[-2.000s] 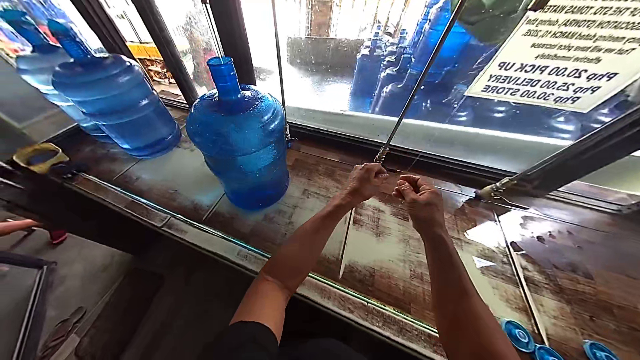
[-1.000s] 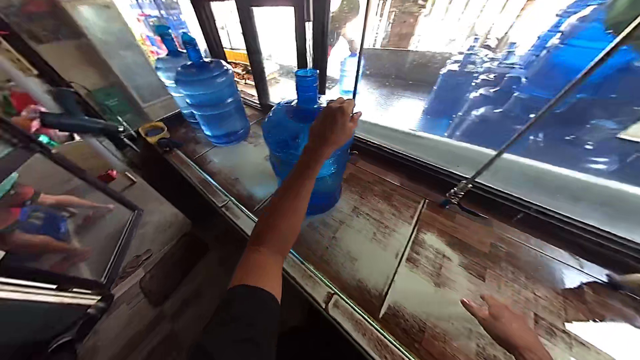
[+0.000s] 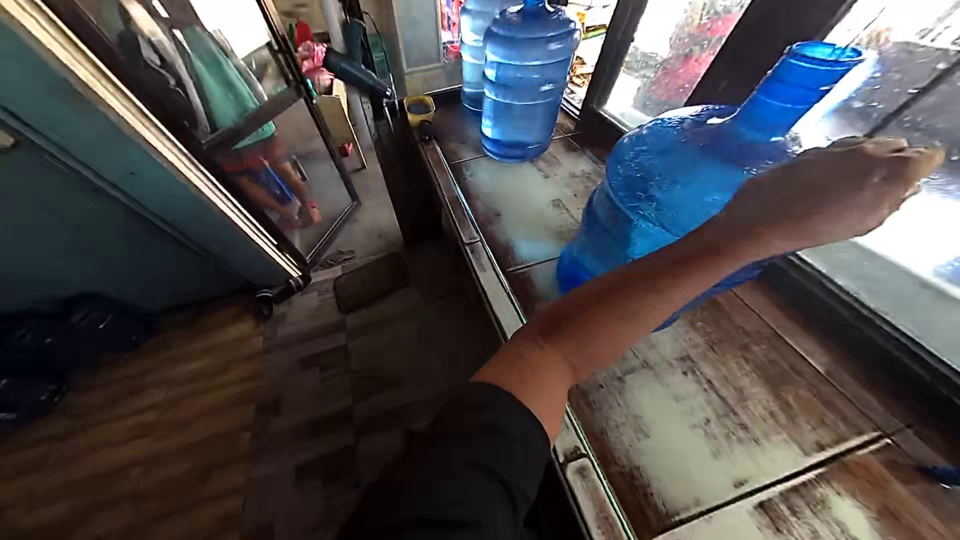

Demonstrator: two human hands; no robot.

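Observation:
A large blue plastic water jug (image 3: 667,180) with an uncapped neck stands on the wood-look tiled counter (image 3: 690,420), tilted in this view. Just right of its neck is my left hand (image 3: 847,187), its forearm crossing in front of the jug's body. The fingers look curled; whether they touch the jug or hold anything is not clear. My right hand is out of view. Farther along the counter stand two more blue water jugs (image 3: 529,82), one partly behind the other.
The counter's raised edge (image 3: 487,277) runs beside a dark tiled floor (image 3: 375,390). At the counter's far end sits a yellow container (image 3: 419,109). A framed glass door (image 3: 300,142) stands at the left, with a person partly visible through it. Framed windows line the right.
My left hand, near the other hand two seconds ago, moved to the jug's neck and is now right of it. My right hand has left the view. The view has swung left.

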